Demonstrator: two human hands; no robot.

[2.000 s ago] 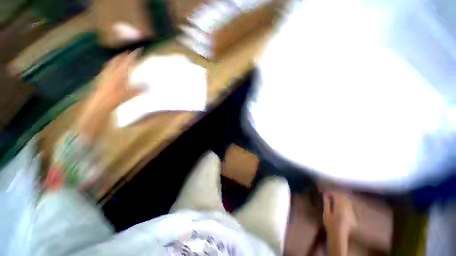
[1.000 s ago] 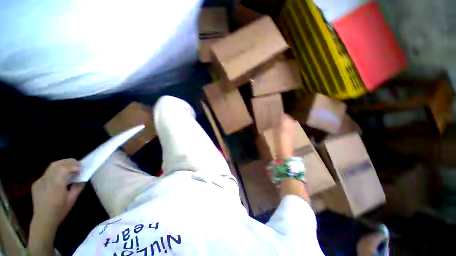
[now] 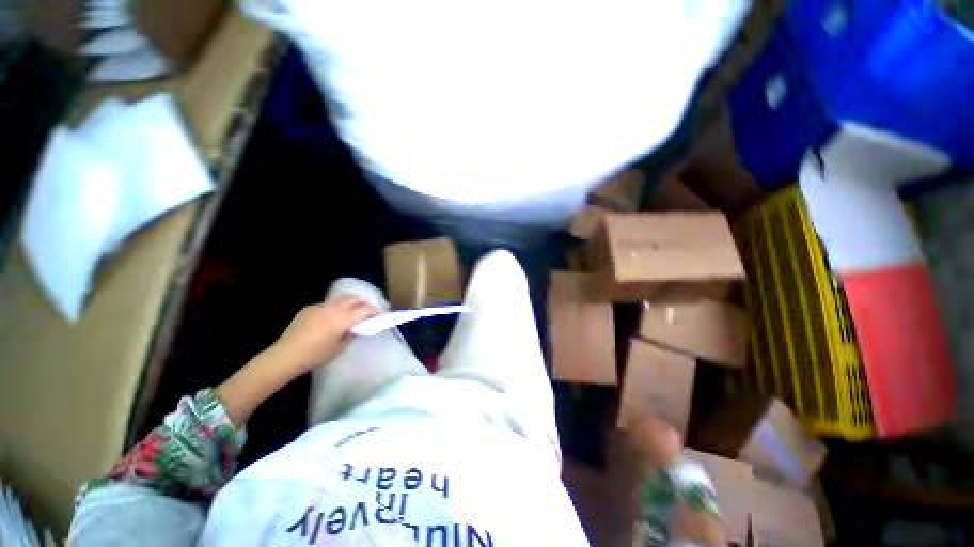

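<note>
My left hand (image 3: pixel 327 329) is shut on the near end of a thin white foam pad (image 3: pixel 411 316), held edge-on above my knees. My right hand (image 3: pixel 653 443) is low on the right, blurred, over the heap of brown cartons (image 3: pixel 657 387). Its fingers are too blurred to tell whether they hold a carton. More white foam pads (image 3: pixel 104 192) lie on the cardboard-covered bench (image 3: pixel 80 374) at the left.
A huge white poly bag (image 3: pixel 513 96) bulges in front of my knees. A small brown carton (image 3: pixel 423 274) lies on the floor beyond my knees. A yellow crate (image 3: pixel 801 321), a red and white box (image 3: pixel 899 342) and blue bags (image 3: pixel 854 80) stand on the right.
The view has swung back left, bringing the bench into sight. My left hand with the pad is now over my knees. My right hand is lower in the picture, still at the carton heap.
</note>
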